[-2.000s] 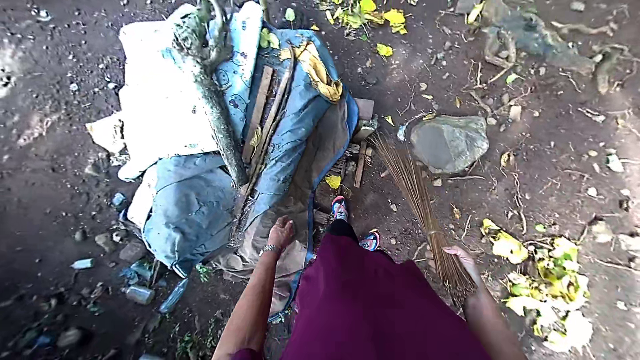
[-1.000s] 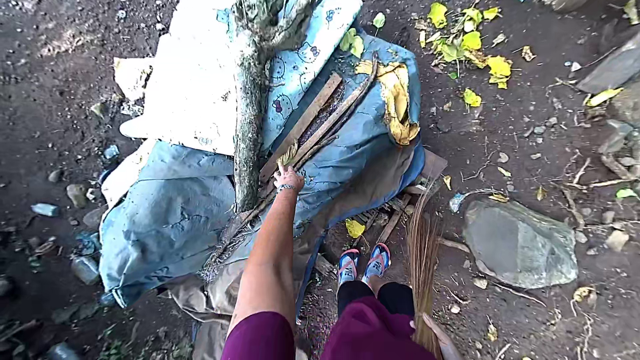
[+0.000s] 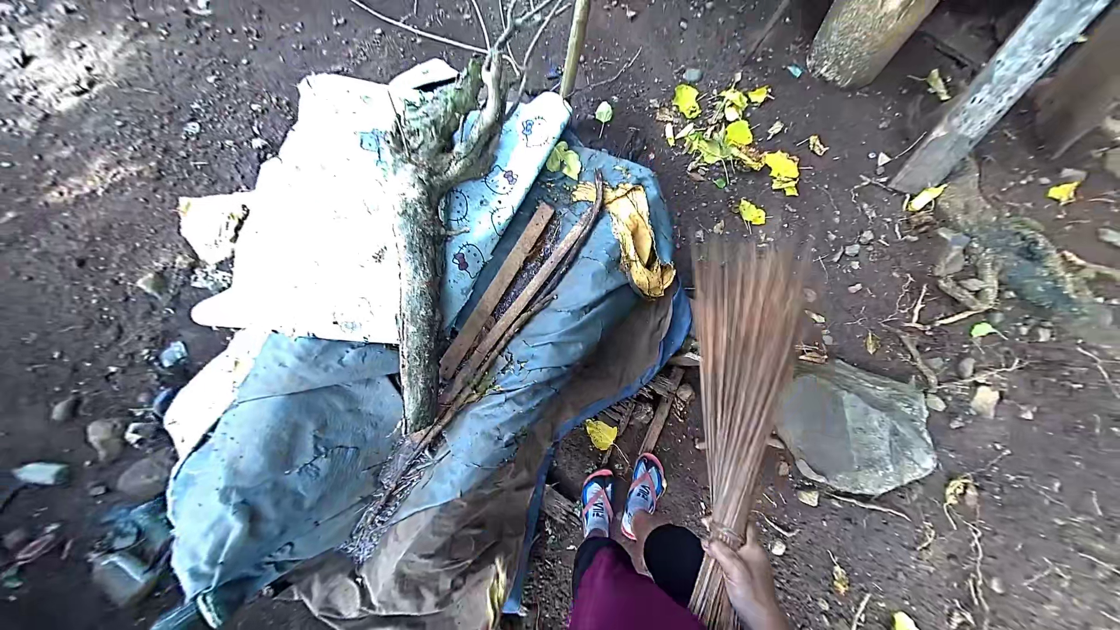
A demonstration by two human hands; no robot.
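Note:
My right hand (image 3: 739, 564) grips a broom of thin brown sticks (image 3: 744, 385) near its bound handle. The broom stands bristles up in view and is blurred, right of the blue tarp. My left hand is out of view. A blue tarp (image 3: 297, 446) covers a heap, with a white printed sheet (image 3: 332, 210) over its upper part. A cut tree branch (image 3: 420, 289), a flat wooden strip (image 3: 497, 293) and thin sticks lie on top. A dried yellow leaf (image 3: 639, 241) rests at the tarp's upper right. Near the bottom edge is a blurred dry yellowish thing (image 3: 497, 595).
A large flat stone (image 3: 857, 429) lies right of the broom. My feet in flip-flops (image 3: 643, 490) stand by the tarp's edge. Yellow leaves (image 3: 735, 136) lie on the soil at the top. Wooden posts (image 3: 997, 96) and roots (image 3: 971, 271) are at the upper right.
My left hand, over the sticks on the tarp a second ago, has gone out of view. The broom in my right hand now shows higher, left of the flat stone.

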